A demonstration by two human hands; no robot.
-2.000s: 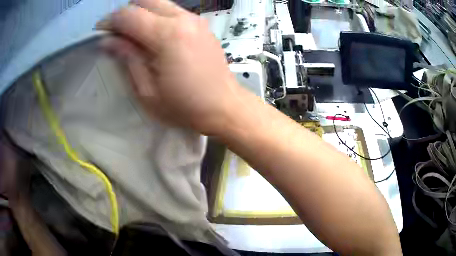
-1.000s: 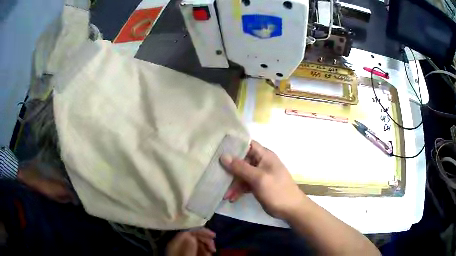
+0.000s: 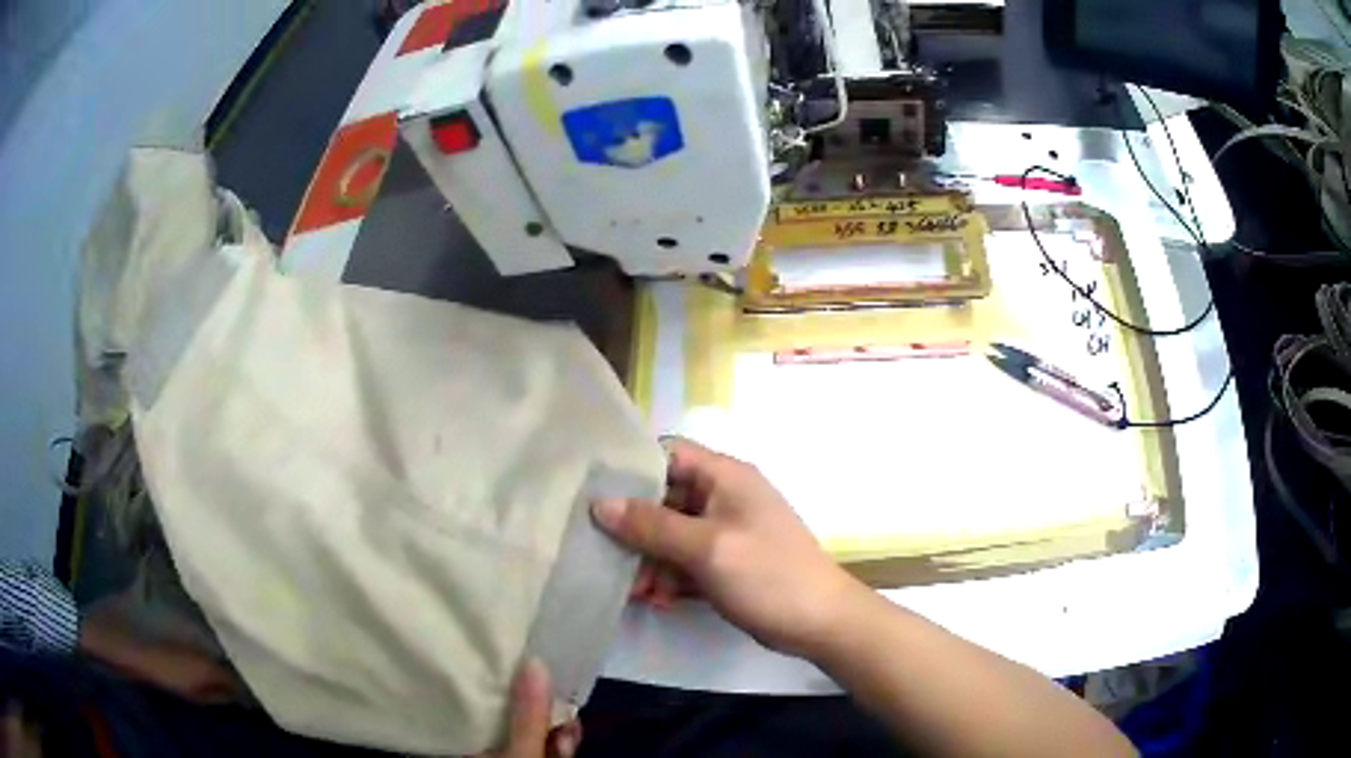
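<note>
A beige fabric bag body [image 3: 400, 444] hangs at the left over the table's front left part, with a grey edge strip [image 3: 585, 585] along its right edge. My right hand [image 3: 726, 548] pinches the upper end of that strip, thumb on top. My left hand [image 3: 536, 718] is at the strip's lower end, cut off by the bottom edge, thumb on the cloth. The amber pattern clamp frame [image 3: 867, 264] lies under the sewing head, right of the bag and not touching it. The white sewing template [image 3: 919, 459] has a red placement line [image 3: 871, 353] below the clamp.
The white sewing head [image 3: 630, 141] stands above the bag. Thread snips [image 3: 1059, 388] and a pink-red pen [image 3: 1037, 184] lie at right, near a loose black cord [image 3: 1089, 319]. A dark control screen [image 3: 1171, 52] is behind. Looped straps [image 3: 1311, 400] are at far right. A striped sleeve [image 3: 37, 607] shows at left.
The cloth has swung down and its beige face with the grey strip now shows. My right hand has moved from upper left to the strip. My left hand has come onto its lower end.
</note>
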